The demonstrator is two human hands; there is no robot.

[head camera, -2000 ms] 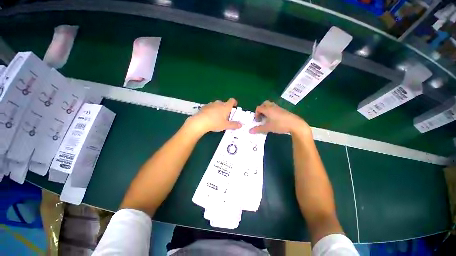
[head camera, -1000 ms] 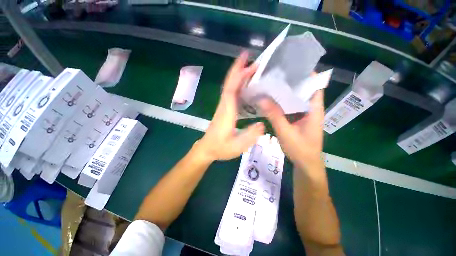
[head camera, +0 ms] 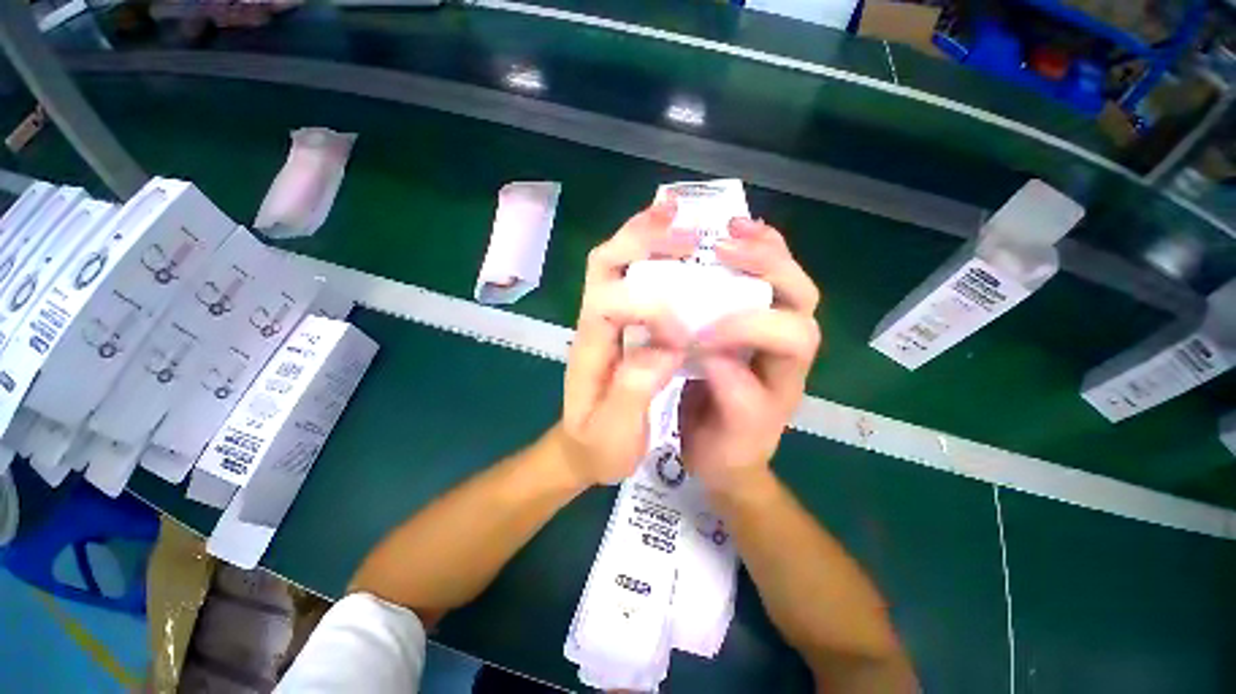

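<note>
A white printed carton (head camera: 698,288) is held upright on end between both hands above the white strip, its near end facing me. My left hand (head camera: 626,332) grips its left side and my right hand (head camera: 759,339) its right side. The thumbs and fingers meet at the near end and blur there, so the flap is partly hidden. Below the hands, a pile of flat cartons (head camera: 637,576) lies fanned on the near green surface, its far end covered by the hands.
Two pinkish wrapped products (head camera: 519,241) lie on the far belt. Open cartons with raised flaps (head camera: 965,298) lie on the right. Stacked cartons (head camera: 129,319) stand at the left, beside a single carton (head camera: 292,427). An open brown shipping carton (head camera: 183,583) and a blue stool (head camera: 88,549) are lower left.
A flat carton was taken from the pile and opened. Since one second ago it has turned and moved slightly left and nearer, and both hands have closed around its near end.
</note>
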